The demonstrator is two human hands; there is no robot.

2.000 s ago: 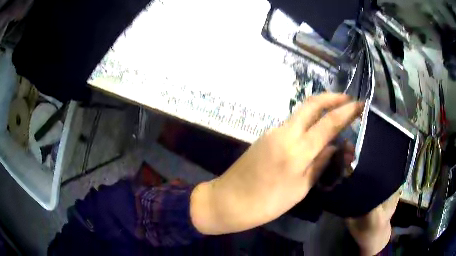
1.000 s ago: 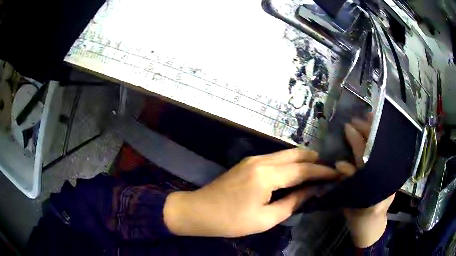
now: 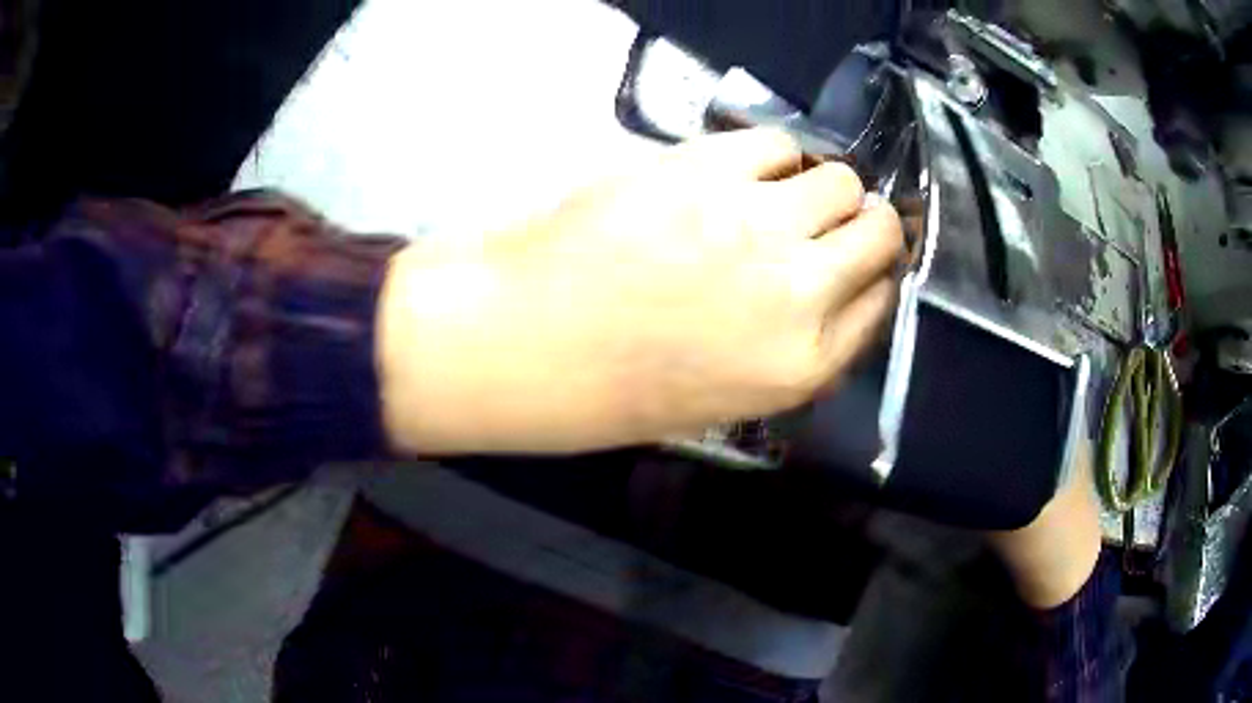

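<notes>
The dark band strip (image 3: 995, 419) lies in the shiny metal folder (image 3: 901, 371) right of centre and hangs over the table's front edge. My left hand (image 3: 659, 289) is over the folder's left side, fingers bent at its inner end; its fingertips are partly hidden, and I cannot tell what they grip. My right hand (image 3: 1055, 547) is under the hanging band at the lower right; its fingers are hidden behind the band. A dark garment panel (image 3: 810, 35) lies at the top by the needle area.
Yellow-green scissors (image 3: 1140, 426) lie at the far right, with a thin red-handled tool (image 3: 1171, 261) above them. A bent metal guide (image 3: 659, 89) is left of the folder. More dark cloth (image 3: 151, 96) covers the upper left. A pale strip (image 3: 590, 556) crosses the lap.
My left hand has moved up and forward from the table's front edge to the folder's inner end. My right hand stays below the band. The view has shifted.
</notes>
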